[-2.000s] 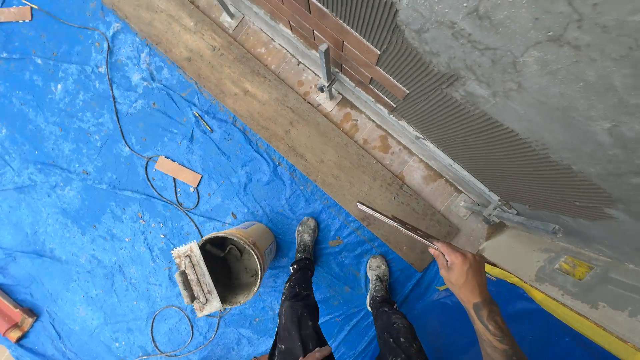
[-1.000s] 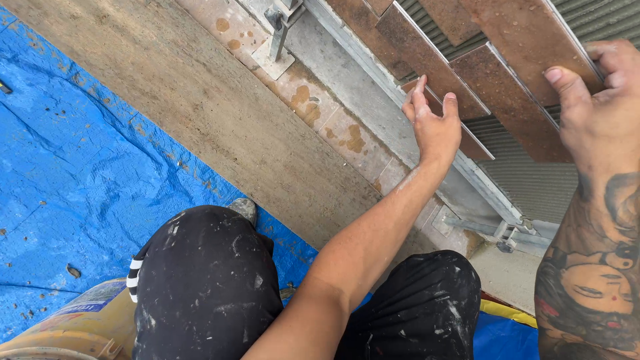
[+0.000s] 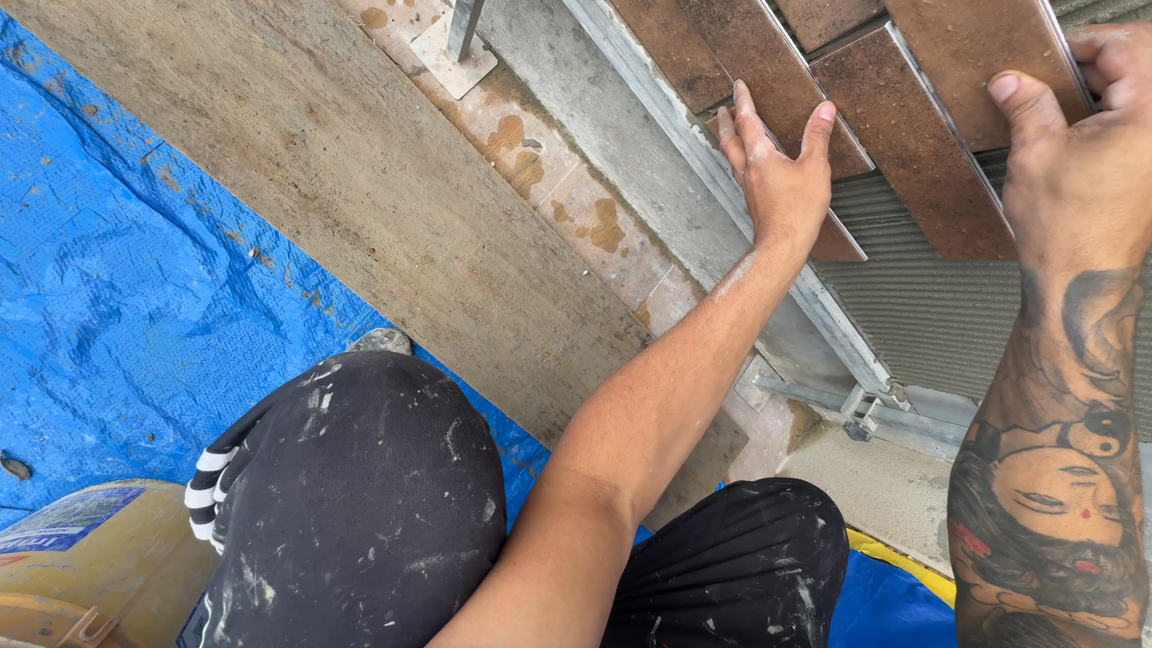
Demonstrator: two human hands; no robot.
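My left hand rests with fingers spread on the lower brown wall tiles, its fingertips over the joint by the bottom row. At the upper right, my right hand grips the edge of a brown rectangular tile, thumb on its face and fingers behind its outer edge. Between the hands lies another brown tile in staggered rows, specked with drops. Grey ridged adhesive shows below and beside the tiles. The tile under my left hand is partly hidden.
A metal rail runs along the wall's foot, with a clamp near its end and an upright bracket farther up. A long wood-look board lies beside blue tarpaulin. A yellowish bucket stands lower left, by my knee.
Two seconds ago my right hand held a tile away from the wall; now it holds one at the wall. My left hand has come up onto the tiles. The view has moved much closer.
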